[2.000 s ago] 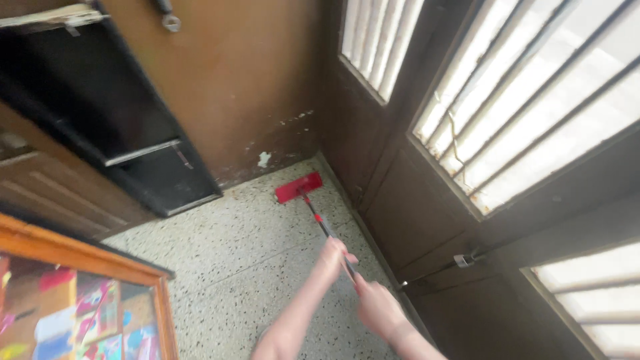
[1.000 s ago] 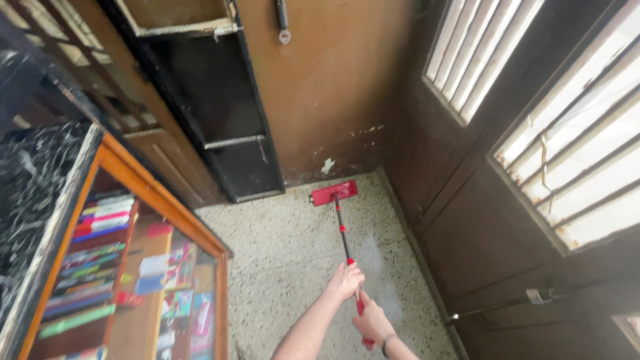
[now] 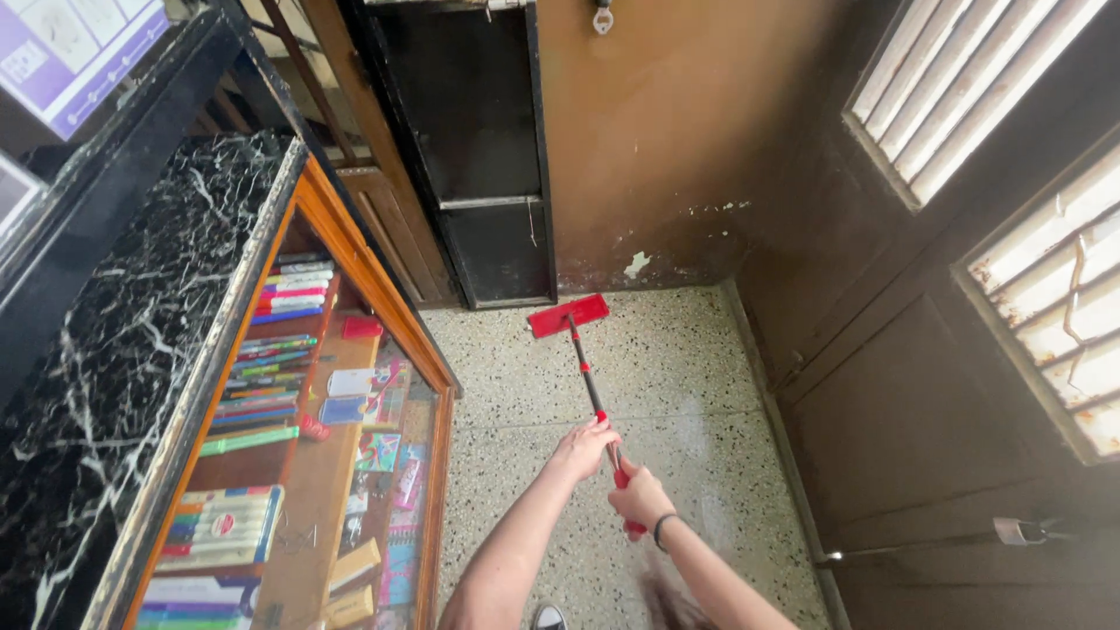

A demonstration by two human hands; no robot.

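Note:
A flat mop with a red rectangular head point(image 3: 569, 316) lies with its head on the speckled terrazzo floor point(image 3: 691, 350), near the foot of the black metal door panel. Its dark handle with red joints runs back toward me. My left hand point(image 3: 584, 448) is closed around the handle just below a red joint. Lower down, my right hand point(image 3: 643, 497), with a dark band on the wrist, grips the red end of the handle. Whatever is under the mop head is hidden.
At left stands a wood-framed glass display case point(image 3: 444, 490) holding pens and stationery, beside a black marble top point(image 3: 122, 289). A brown wall point(image 3: 647, 131) with peeling paint closes the far side. Brown metal doors point(image 3: 910, 394) with barred windows and a padlock point(image 3: 1019, 531) stand at right.
The view has shifted left, bringing more of the display case in. Both hands stay on the handle, and the mop head stays near the base of the far wall, now closer to the black panel.

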